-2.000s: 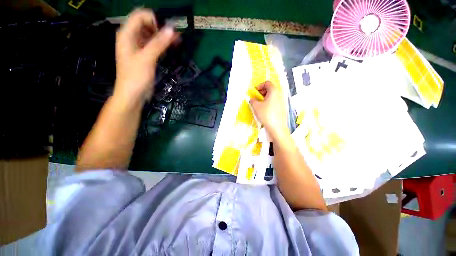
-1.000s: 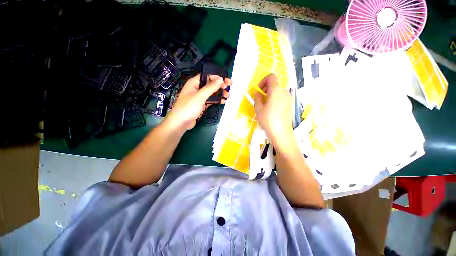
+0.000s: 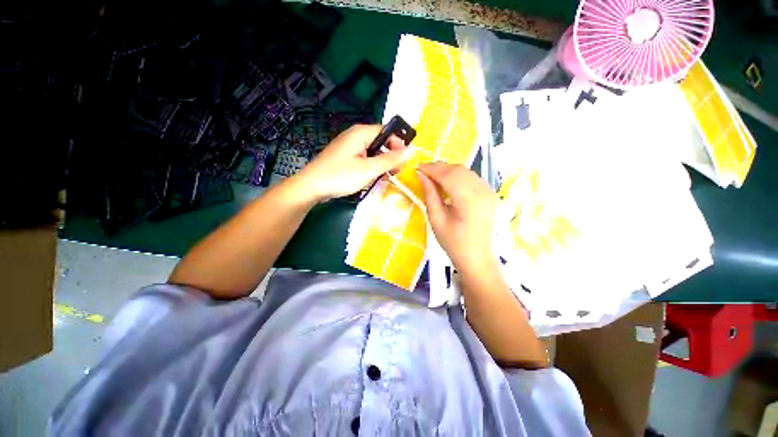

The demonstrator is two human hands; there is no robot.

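My left hand [image 3: 351, 164] grips a black plastic faceplate [image 3: 396, 131], tilted nearly edge-on over the left side of the sticker sheets. My right hand [image 3: 456, 205] is just to its right, with thumb and fingertips pinched together at a yellow sticker [image 3: 413, 173] near the faceplate's lower side. The fingers partly hide that sticker. The stack of yellow sticker sheets [image 3: 439, 94] lies under and between both hands, with its near end showing at the lower left.
A tangled pile of black faceplates [image 3: 196, 111] covers the left. White backing sheets [image 3: 623, 188] with loose yellow pieces [image 3: 533, 222] lie at right. A pink fan [image 3: 643, 27], more yellow sheets [image 3: 719, 124], cardboard boxes [image 3: 606, 367] and a red stool [image 3: 710, 335] also show.
My left hand came in from the far left, now holds a faceplate and has moved right over the sheets. My right hand has shifted slightly nearer to me. The faceplate has turned more edge-on.
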